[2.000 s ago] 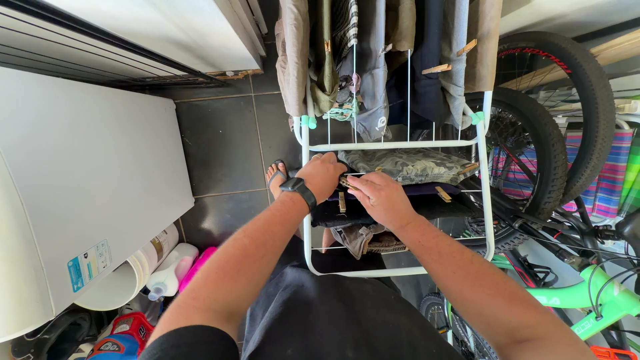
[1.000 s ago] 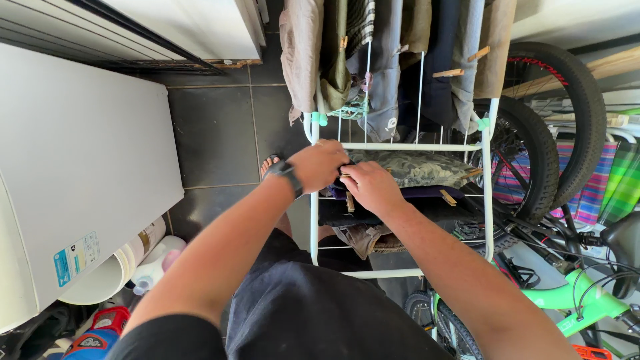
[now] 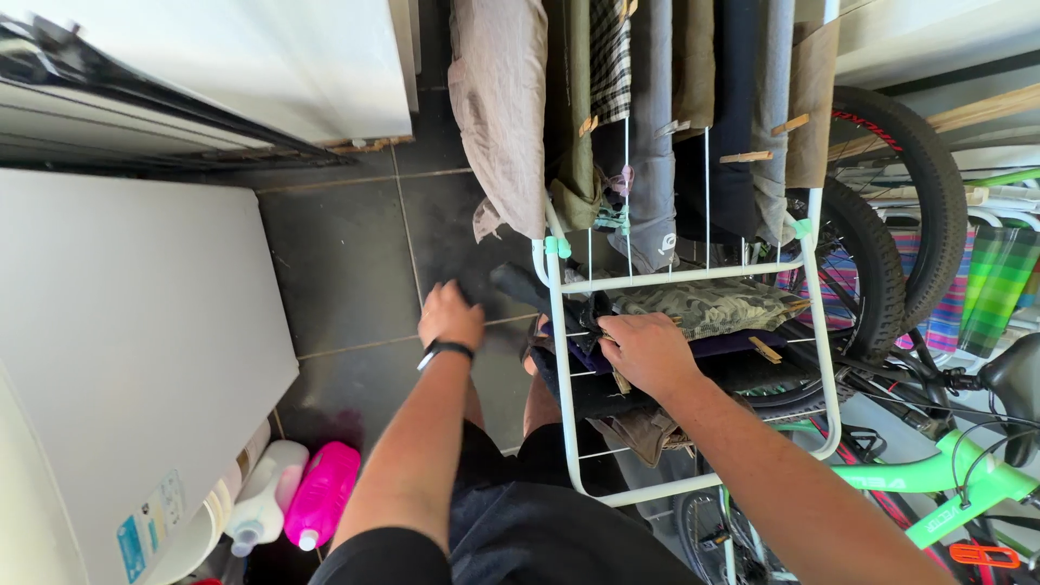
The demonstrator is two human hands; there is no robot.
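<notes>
My left hand point(image 3: 452, 315), with a dark band at its wrist, hangs over the tiled floor, left of the white drying rack point(image 3: 569, 390); its fingers are partly hidden, and no object shows in it. My right hand point(image 3: 650, 349) is at the rack's lower left part, its fingertips on a bunched black garment point(image 3: 581, 313), possibly a sock. Whether a clothespin is under those fingers is hard to tell. Beside it lie a camouflage garment point(image 3: 715, 302) and dark clothes. A wooden clothespin point(image 3: 764, 350) sits on the dark cloth to the right. Trousers point(image 3: 650, 162) hang along the rack's upper part.
Bicycles stand at the right, with a black tyre point(image 3: 934, 211) and a green frame point(image 3: 902, 478) close to the rack. A white appliance point(image 3: 138, 325) fills the left side. Near it on the floor are a pink bottle point(image 3: 323, 494) and a whitish bottle point(image 3: 268, 491).
My left hand has moved left, away from the rack and from my right hand, which it was beside in both earlier frames. My right hand remains at the rack's left part.
</notes>
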